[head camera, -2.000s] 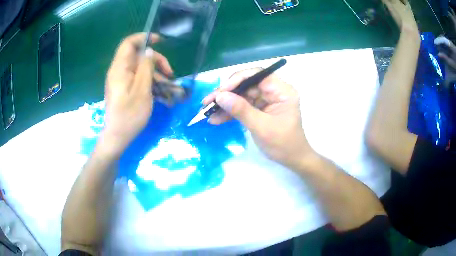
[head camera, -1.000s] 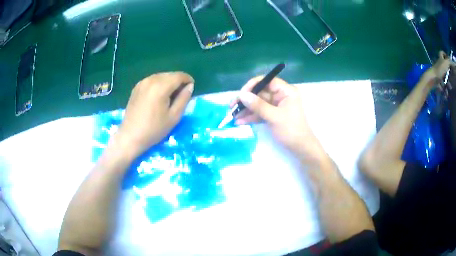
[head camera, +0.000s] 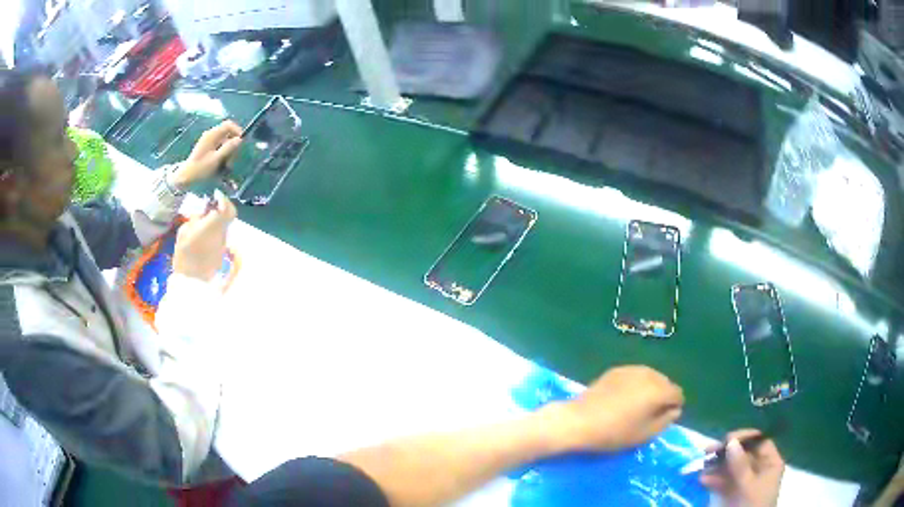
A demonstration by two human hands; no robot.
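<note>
My left hand (head camera: 634,404) is loosely curled above the blue film heap (head camera: 585,482) at the belt's near edge; no item shows in it, but its palm side is hidden. My right hand (head camera: 748,470), low at the right and cut off by the bottom edge, holds the black tweezers (head camera: 734,453), pale tip pointing left over the film. Phone frames lie on the green belt beyond my hands: one (head camera: 483,250) tilted, one (head camera: 648,278) nearly upright in view, one (head camera: 765,344) further right, and one (head camera: 872,386) at the right edge.
A co-worker (head camera: 94,327) at the left handles a frame (head camera: 263,168) over the belt. An orange-rimmed container with blue film (head camera: 151,277) is beside them. A black tray (head camera: 624,124) and a clear plastic bag (head camera: 838,198) lie beyond the belt.
The view has swung left, bringing the left co-worker and black tray into sight. The unit my left hand held two seconds ago is gone from it. My right hand still holds the tweezers.
</note>
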